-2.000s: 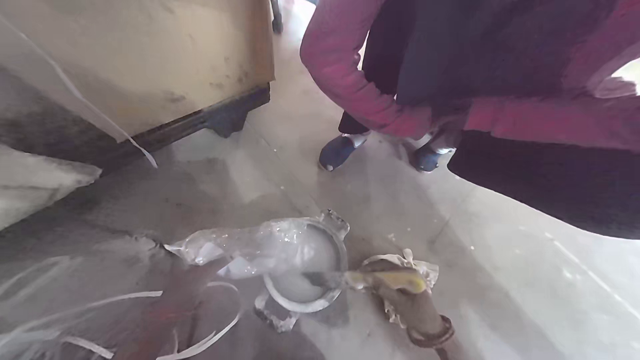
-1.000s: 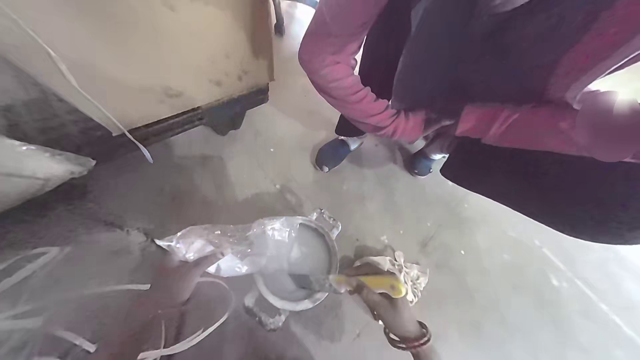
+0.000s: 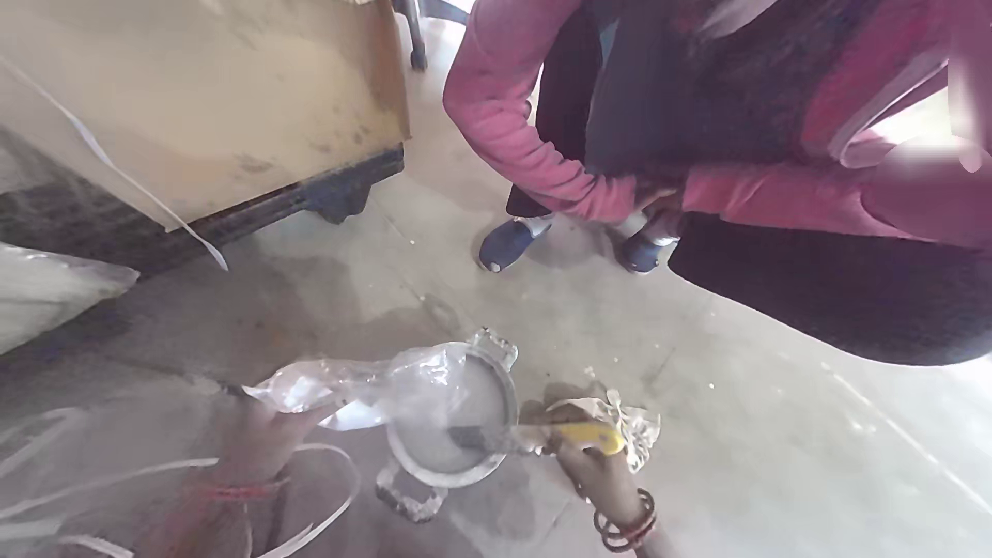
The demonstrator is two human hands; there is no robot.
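Note:
A round two-handled pot (image 3: pixel 508 391) with whitish contents (image 3: pixel 482 399) sits on the floor at lower centre. My right hand (image 3: pixel 593 469), with bangles at the wrist, grips the yellow handle (image 3: pixel 593 436) of a flat tool whose dark blade reaches over the contents inside the rim. My left hand (image 3: pixel 267 438), with a red band at the wrist, is blurred and holds the left end of a clear plastic bag (image 3: pixel 333 387); the bag's other end lies over the pot's left side. Beside my right hand a crumpled whitish wrapper (image 3: pixel 639 434) lies on the floor.
Another person (image 3: pixel 542 155) in pink sleeves crouches across the pot, hands together near dark blue shoes (image 3: pixel 508 244). A large board-sided box on a dark base (image 3: pixel 310 101) stands at upper left. White strips (image 3: pixel 333 457) curl at lower left, near a pale sack (image 3: pixel 54 291).
The tool in my right hand has kept its blade in the pot, with small shifts of the hand. The other person has barely moved.

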